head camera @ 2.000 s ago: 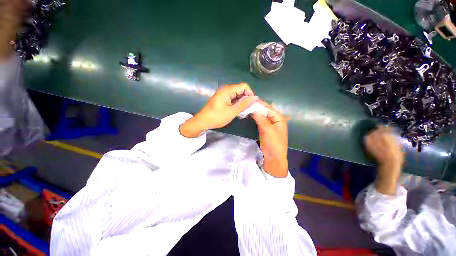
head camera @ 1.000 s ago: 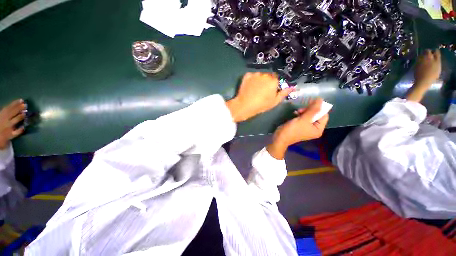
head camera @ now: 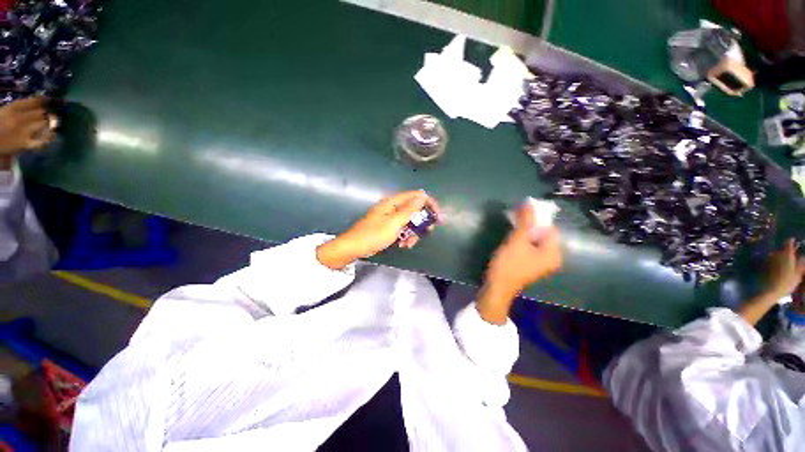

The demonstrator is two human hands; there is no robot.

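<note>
My left hand [head camera: 381,229] is over the bench's front edge and holds a small black clipped unit [head camera: 419,222] with silver metal on it. My right hand [head camera: 527,258], slightly blurred, is to its right, apart from it, and pinches a small white cloth [head camera: 540,212] at the fingertips. A round clear glass bottle with a silver top [head camera: 421,139] stands on the green bench [head camera: 256,106] beyond my left hand. A wide pile of black and silver clipped units [head camera: 644,168] lies at the right.
White wipes [head camera: 477,86] lie beyond the bottle, beside the pile. Another pile of units [head camera: 44,48] is at the far left. A neighbouring worker's hand [head camera: 26,125] is at the left, another [head camera: 780,270] at the right. A clear object [head camera: 706,55] lies at the back right.
The view has swung left. My left hand has left the right pile's edge with a clipped unit and is now nearer my body. My right hand still holds the cloth.
</note>
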